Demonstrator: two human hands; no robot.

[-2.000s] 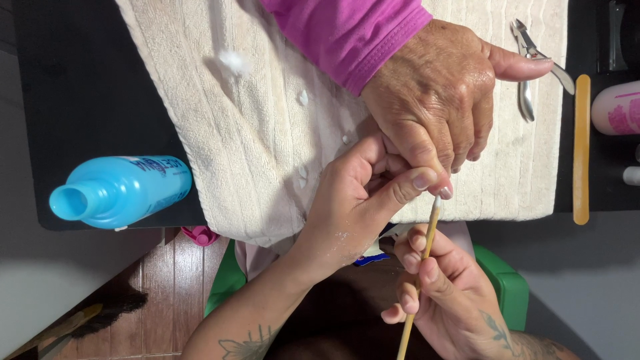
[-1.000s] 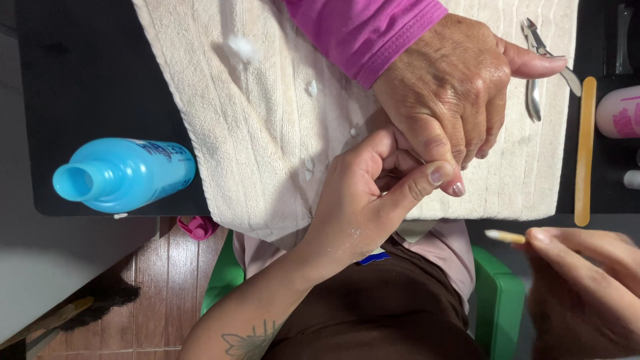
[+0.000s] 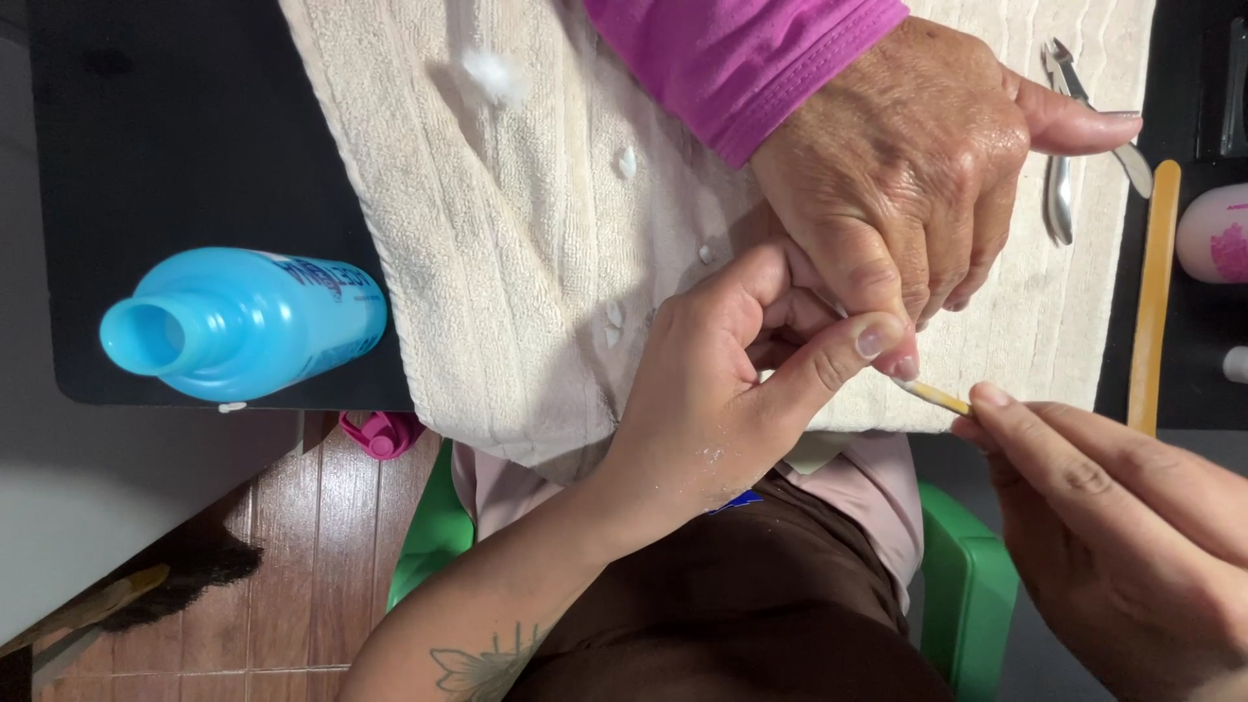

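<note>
My left hand [image 3: 726, 370] holds a finger of another person's hand [image 3: 897, 175], its thumb pressed near that fingertip. That person wears a pink sleeve [image 3: 770, 58] and the hand lies palm down over a cream towel [image 3: 487, 244]. Between the fingertips of my right hand [image 3: 1121, 517] is a thin wooden manicure stick [image 3: 941, 398], its whitish, cotton-like tip at the held finger's nail. Most of the stick is hidden behind my fingers. White cotton tufts [image 3: 495, 78] lie on the towel, and metal cuticle nippers [image 3: 1061, 195] rest by the other person's thumb.
An uncapped blue bottle [image 3: 244, 322] stands on the black table [image 3: 175, 117] at left. At right are a yellow-orange nail file [image 3: 1153, 302] and a pink bottle [image 3: 1217, 234]. Below the table edge show a magenta cap [image 3: 380, 434] and a green chair [image 3: 960, 556].
My right hand moved away to the right with the stick, then came back, bringing its tip to the nail. My left hand keeps its hold on the finger.
</note>
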